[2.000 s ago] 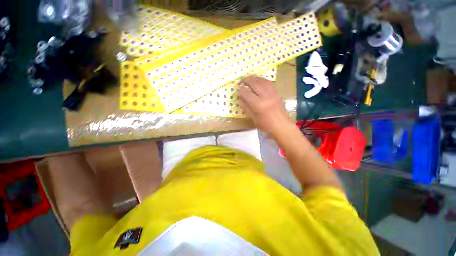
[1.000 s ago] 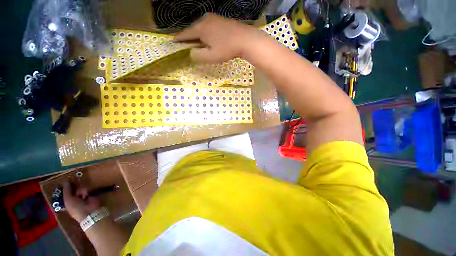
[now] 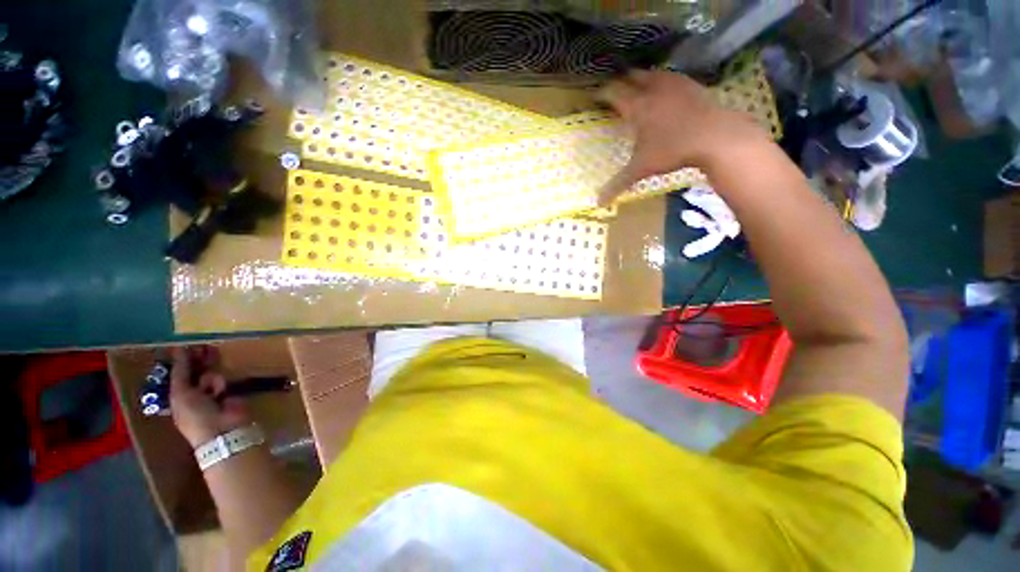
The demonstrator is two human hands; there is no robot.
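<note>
My right hand (image 3: 660, 123) is over the back right of the yellow sheets, thumb and fingers spread on the edge of a full sheet (image 3: 526, 179) covered with white rings. That sheet lies at a slant over the sheet in use (image 3: 347, 223), whose left part is plain yellow with dots. Another ring sheet (image 3: 386, 117) lies behind. My left hand (image 3: 201, 397) is low at the left, in the cardboard box, closed around a bunch of black-wired round parts (image 3: 154, 389); black lead ends stick out to its right.
A black tangle of parts (image 3: 190, 168) and a clear plastic bag (image 3: 207, 50) lie at the left. A spiral-patterned item (image 3: 503, 43) is behind. A white glove (image 3: 710, 221) and wire spool (image 3: 878, 129) are right. The cardboard box (image 3: 324, 385) and red stool (image 3: 721, 358) are below.
My right hand has moved right, and the lifted, bent sheet now lies flatter, slanting over the front sheet. My left hand still holds the bunch in the box. The camera view has shifted.
</note>
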